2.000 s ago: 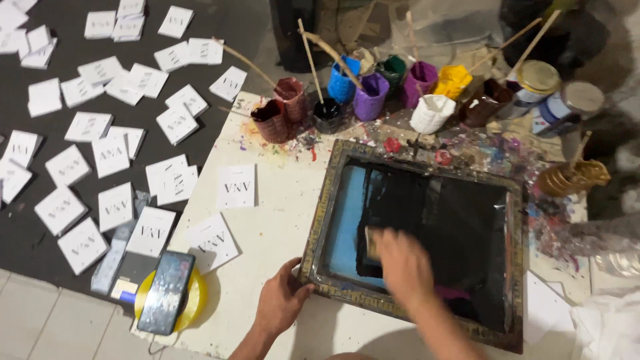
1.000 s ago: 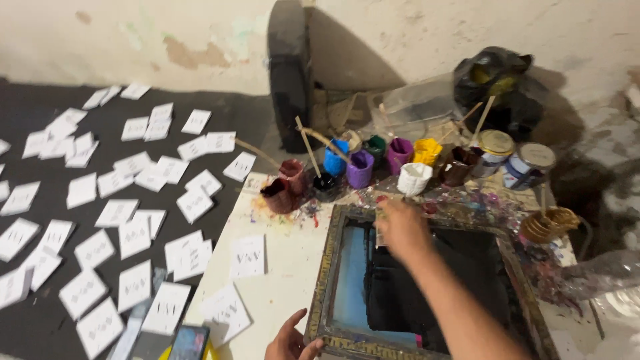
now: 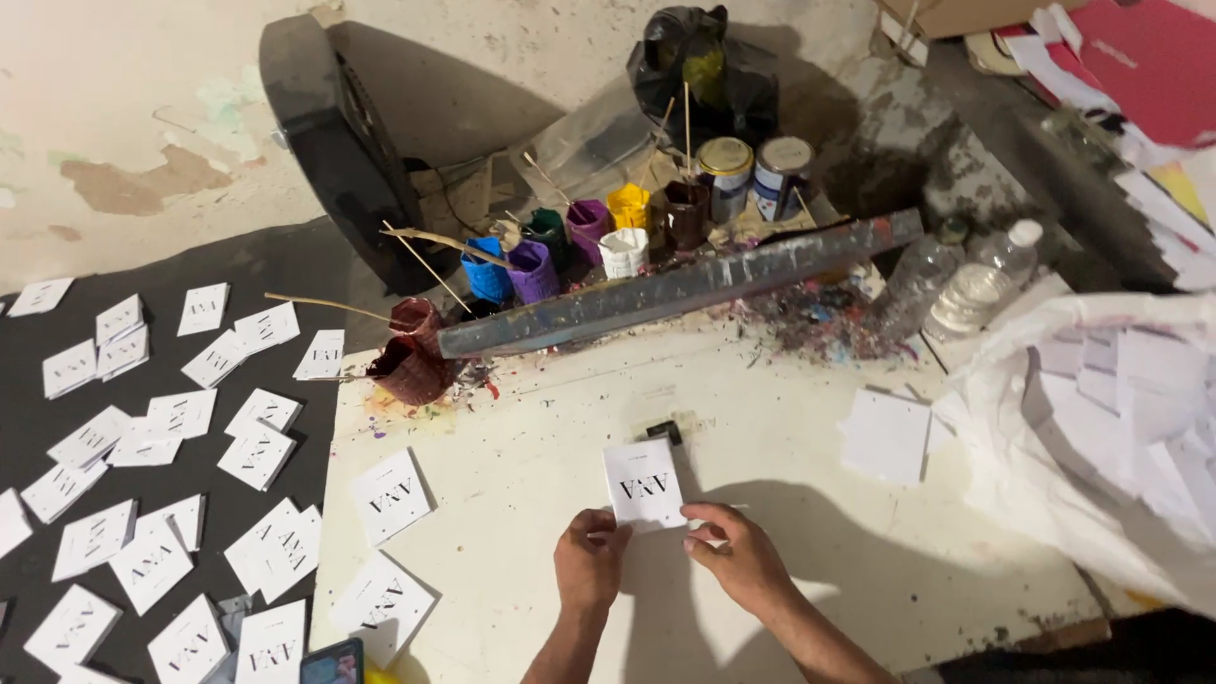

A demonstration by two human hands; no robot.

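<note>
A small white printed card (image 3: 643, 486) lies at the middle of the white tabletop, with my left hand (image 3: 591, 560) pinching its lower left corner. The fingertips of my right hand (image 3: 736, 551) grip its lower right edge. Just behind the card is a small black piece (image 3: 664, 432) on the table. The screen printing frame (image 3: 684, 285) is tilted up on its edge behind, seen as a long dark bar in front of the paint cups. Two printed cards (image 3: 391, 496) rest at the table's left side.
Paint cups (image 3: 624, 253) with sticks and two paint cans (image 3: 725, 176) stand behind the frame. Blank cards (image 3: 885, 435), plastic bottles (image 3: 983, 280) and a white sack of paper pieces (image 3: 1007, 446) are at right. Many printed cards (image 3: 152, 560) cover the black surface at left, near a phone (image 3: 332, 662).
The frame, flat on the table before, is now raised on edge. My right hand has left the frame's mesh, and both hands have come to the printed card. The view has shifted.
</note>
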